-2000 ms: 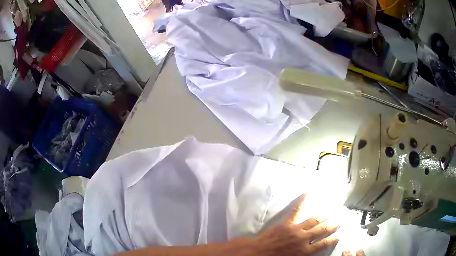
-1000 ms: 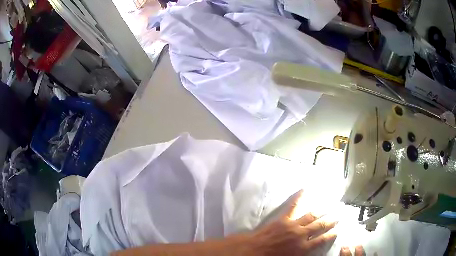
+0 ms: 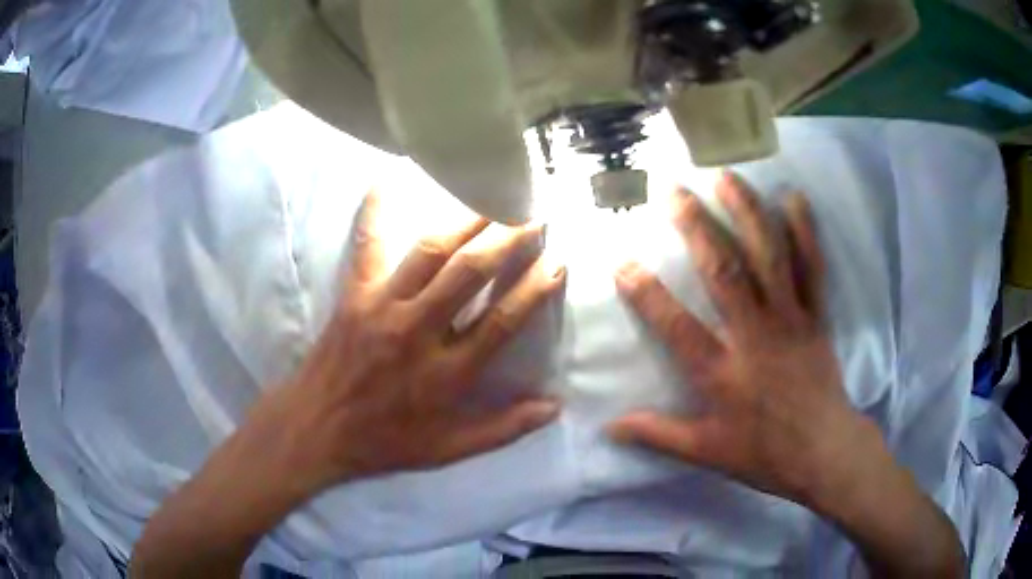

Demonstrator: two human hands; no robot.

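Note:
A white garment piece point(image 3: 170, 328) lies spread under both hands and beneath the machine head. My left hand point(image 3: 407, 351) lies flat on the cloth left of centre, fingers spread towards the bright lamp glare. My right hand point(image 3: 753, 351) lies flat on the cloth right of centre, fingers spread and pointing up towards the machine. The cream sewing machine head point(image 3: 447, 91) looms over the fingertips. The dark tension assembly point(image 3: 609, 134) hangs beside a cream cup-shaped knob point(image 3: 724, 119). The needle and presser foot are hidden by the head and the glare.
Another white garment point(image 3: 142, 57) lies at the upper left, beyond a strip of pale table point(image 3: 91, 170). The green machine panel point(image 3: 956, 68) with a small lit display is at the upper right. White cloth hangs at the lower right point(image 3: 990, 486). A dark curved edge shows at the bottom centre.
The view has swung right and come closer to the machine head. Both hands now show in full, where only the left hand and a few right fingertips showed before. The blue crate has left view.

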